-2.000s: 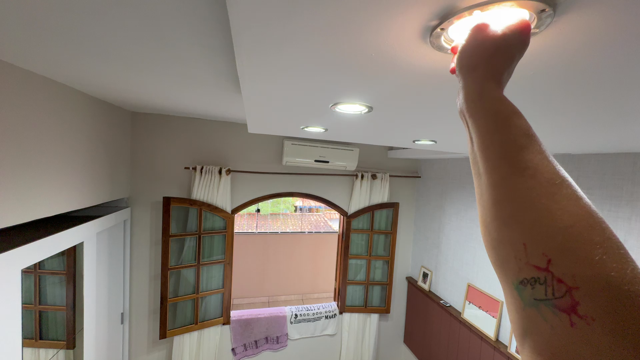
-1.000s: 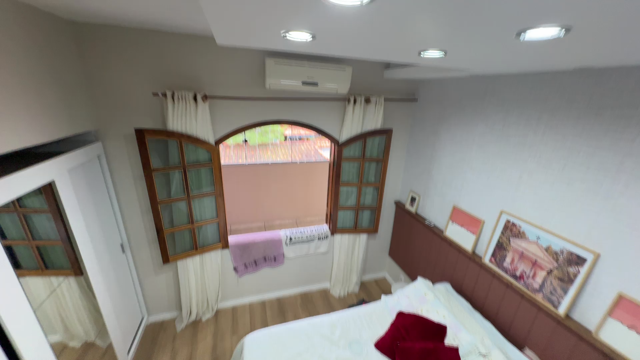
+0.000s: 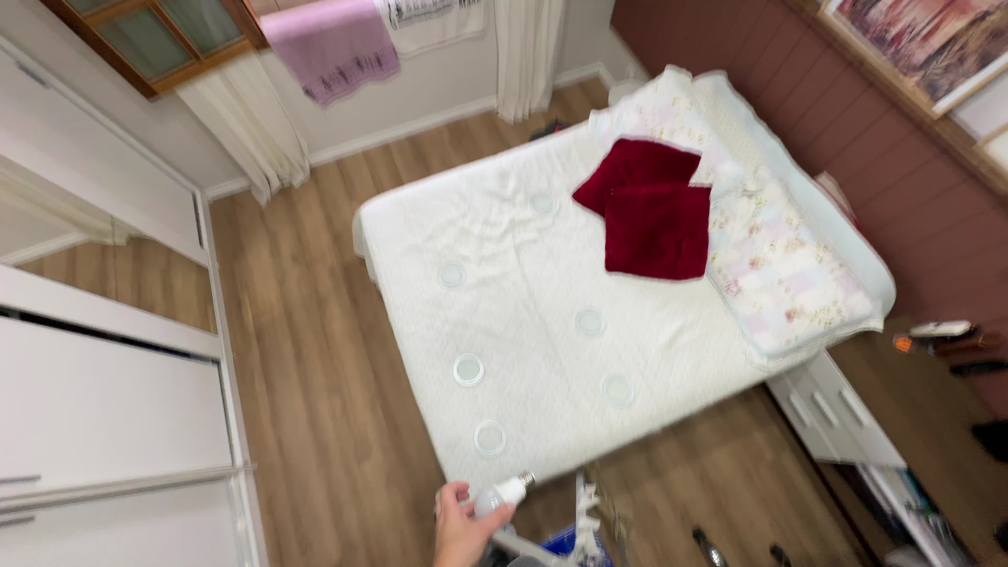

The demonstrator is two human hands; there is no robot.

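Observation:
At the bottom of the head view, my left hand (image 3: 465, 524) holds a white LED light bulb (image 3: 500, 496) between thumb and fingers. The bulb's metal screw base points up and to the right, towards the bed's near edge. My right hand is out of view. Several round pale discs with rims, like recessed light covers, lie spread over the white bedspread (image 3: 543, 276). One disc (image 3: 490, 438) is close above the bulb in the view, and another disc (image 3: 468, 369) lies beyond it. The ceiling lights are out of view.
Dark red cushions (image 3: 657, 228) and a floral pillow (image 3: 787, 276) rest on the bed. A white wardrobe (image 3: 110, 394) stands left, a drawer unit (image 3: 823, 402) right. Below the bed's near edge are a white slotted object (image 3: 587, 524) and something blue (image 3: 561, 542).
The view has tilted far down from ceiling and window to bed and floor. The raised right arm, at a lit ceiling fixture two seconds ago, is gone from view. My left hand with the bulb now shows.

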